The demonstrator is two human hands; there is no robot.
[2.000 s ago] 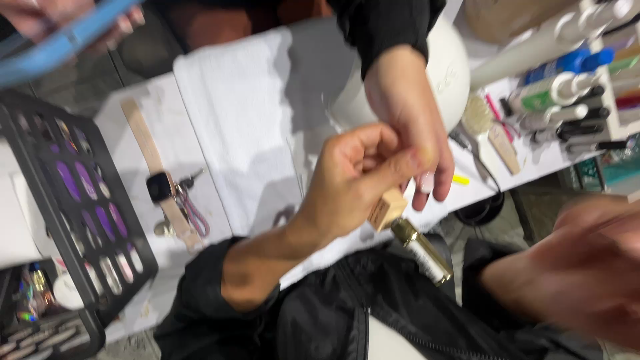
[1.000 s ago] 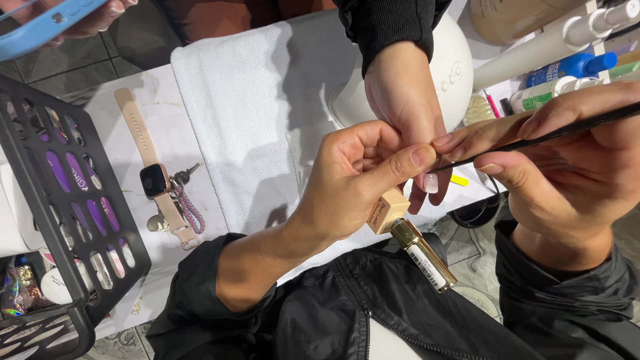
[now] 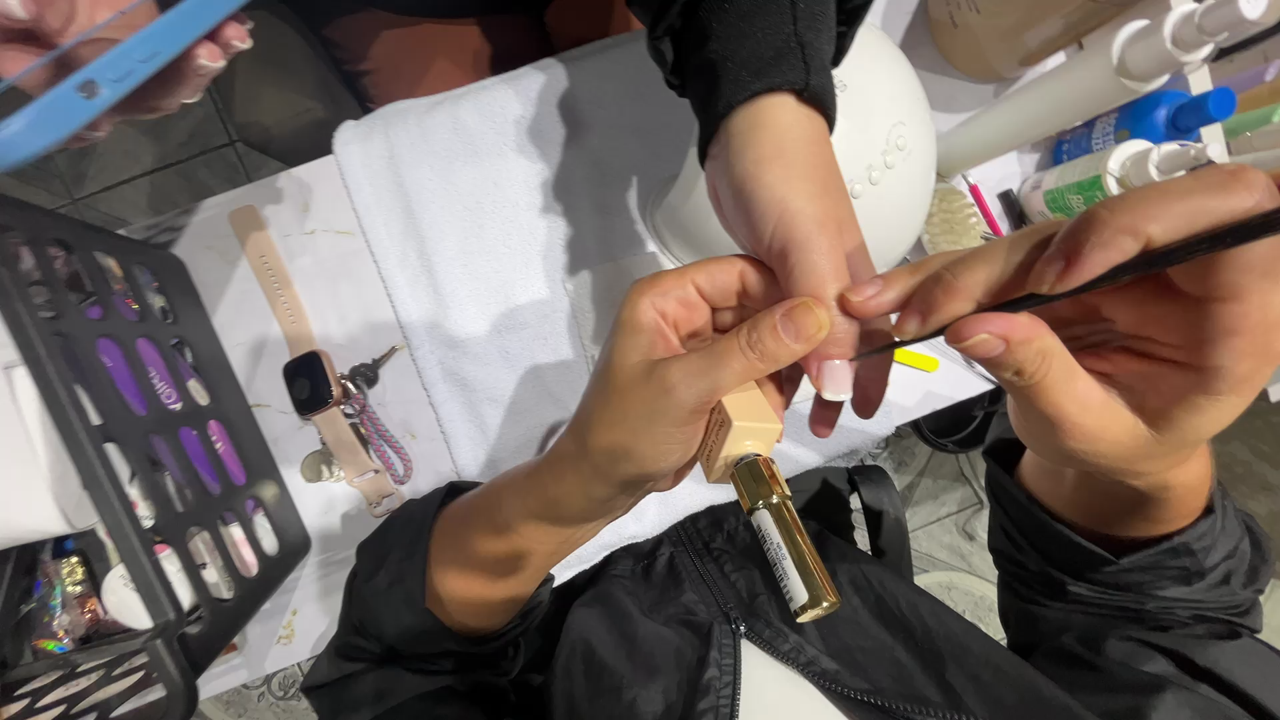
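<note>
My left hand (image 3: 690,370) grips a finger of another person's hand (image 3: 790,210), which reaches in from the top in a black sleeve. That hand's fingernail (image 3: 835,380) looks white to pale pink. Also in my left hand is a nail polish bottle (image 3: 735,435) with a beige body and a long gold cap, the cap pointing down. My right hand (image 3: 1090,310) holds a thin black-handled tool (image 3: 1100,278), perhaps a brush; its tip is beside the held finger, close to the nail. Fingertips of my right hand touch that finger too.
A white towel (image 3: 450,250) covers the table; a white nail lamp (image 3: 890,130) stands behind the hands. At left lie a smartwatch (image 3: 312,383), keys (image 3: 370,370) and a black basket (image 3: 190,640). Bottles (image 3: 1140,125) and a bristle brush (image 3: 952,220) are at right. The person holds a blue phone (image 3: 110,75).
My right hand, blurred at the lower right two seconds ago, has come up to the held finger with the black tool. My left hand keeps its hold on finger and bottle.
</note>
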